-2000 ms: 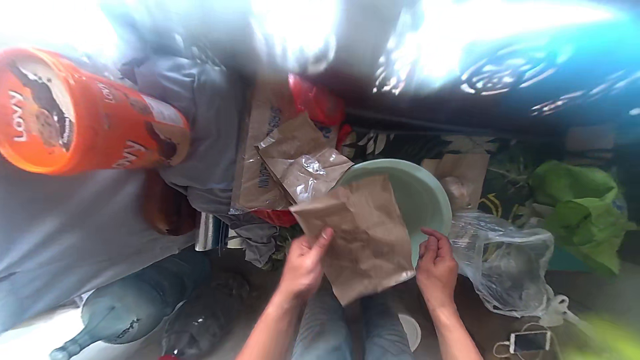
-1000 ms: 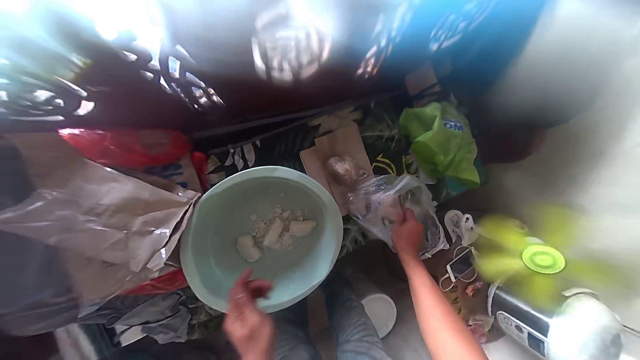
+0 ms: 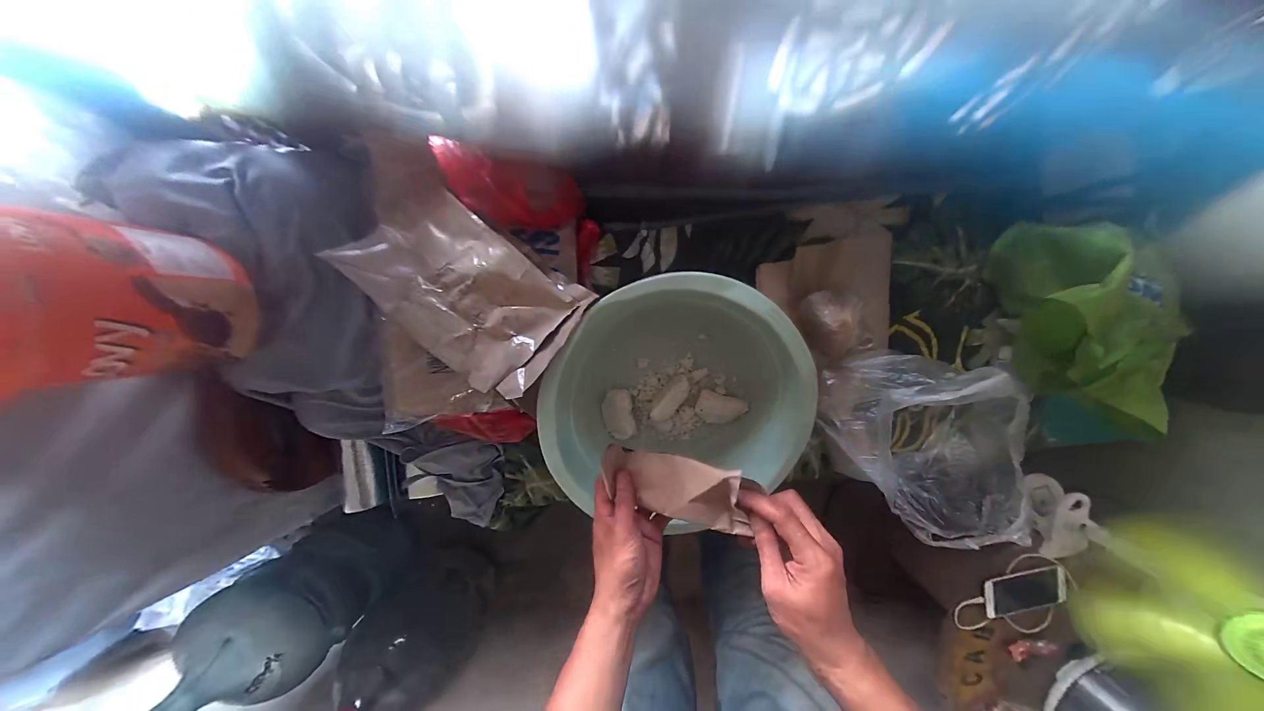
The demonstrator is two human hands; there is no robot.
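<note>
A folded piece of brown paper, perhaps a small bag [image 3: 681,484], is held between my two hands over the near rim of a pale green plastic basin [image 3: 790,346]. My left hand [image 3: 628,553] grips its left end, and my right hand [image 3: 798,553] pinches its right end. Inside the basin lie several whitish chunks [image 3: 670,397] with crumbs around them. Crumpled brown paper bags with a shiny surface [image 3: 464,296] rest against the basin's left side. To the right, a clear plastic bag [image 3: 948,444] lies beside brown paper with a small wrapped bundle [image 3: 832,321] on it.
A green bag [image 3: 1096,316] stands at the right, above a white phone with a cable [image 3: 1025,592]. The blurred green blades of a fan [image 3: 1165,602] are at lower right. An orange container [image 3: 118,296] and a large plastic bottle [image 3: 257,632] are on the left.
One second ago my right hand was at the clear plastic bag and my left hand was apart over the basin's near rim. Now both hold brown paper there.
</note>
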